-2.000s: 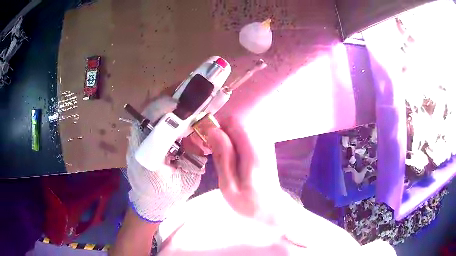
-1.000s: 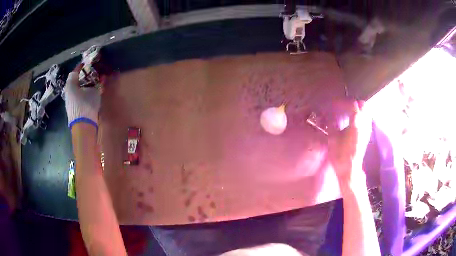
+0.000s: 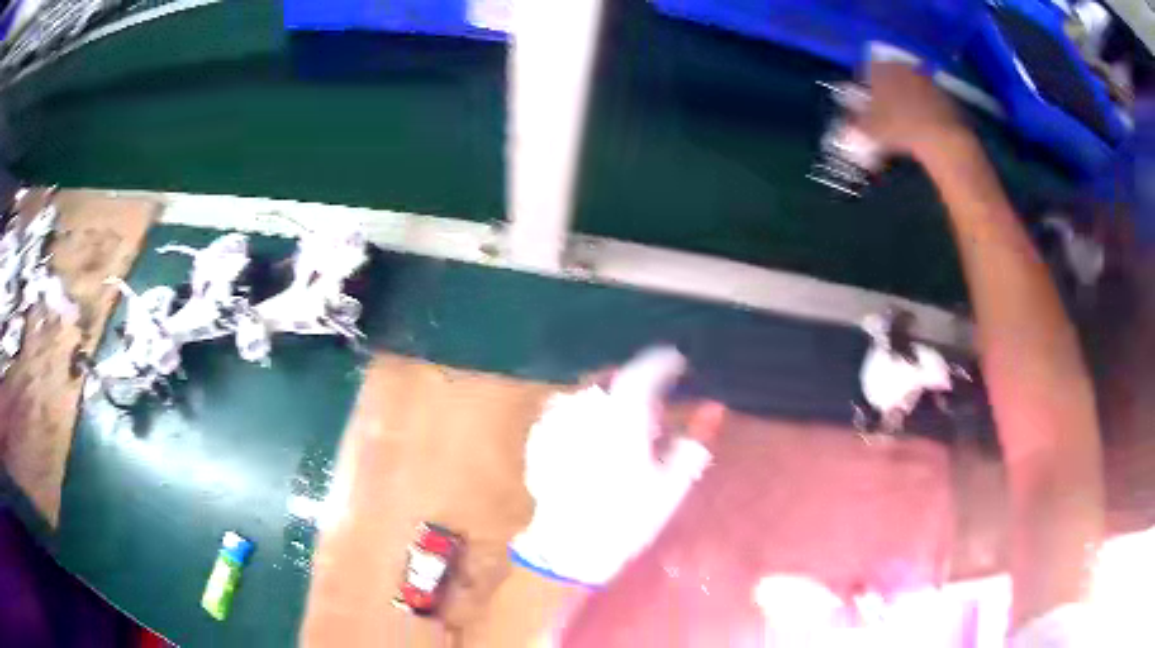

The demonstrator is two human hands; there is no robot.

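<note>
My left hand (image 3: 608,468), in a white knit glove with a blue cuff, is over the brown cardboard sheet (image 3: 494,405). Its fingers are apart and it looks empty, though blurred. My bare right hand (image 3: 906,108) is stretched out over the far green belt, its fingers on a blurred white toy scooter (image 3: 851,149). The exact grip is hard to see. Another white scooter (image 3: 899,371) stands on the near green surface, below and to the right of that one.
Several white scooters (image 3: 215,298) cluster at the left. A red labelled packet (image 3: 428,570) lies on the cardboard, a green-and-blue marker or lighter (image 3: 228,576) left of it. A pale rail (image 3: 760,294) and post (image 3: 545,139) cross the view. Blue bins (image 3: 1051,76) are at upper right.
The view has tipped up towards the belt. My left hand has left the scooter cluster and moved right over the cardboard. My right hand has gone from the board's right side to a scooter on the belt.
</note>
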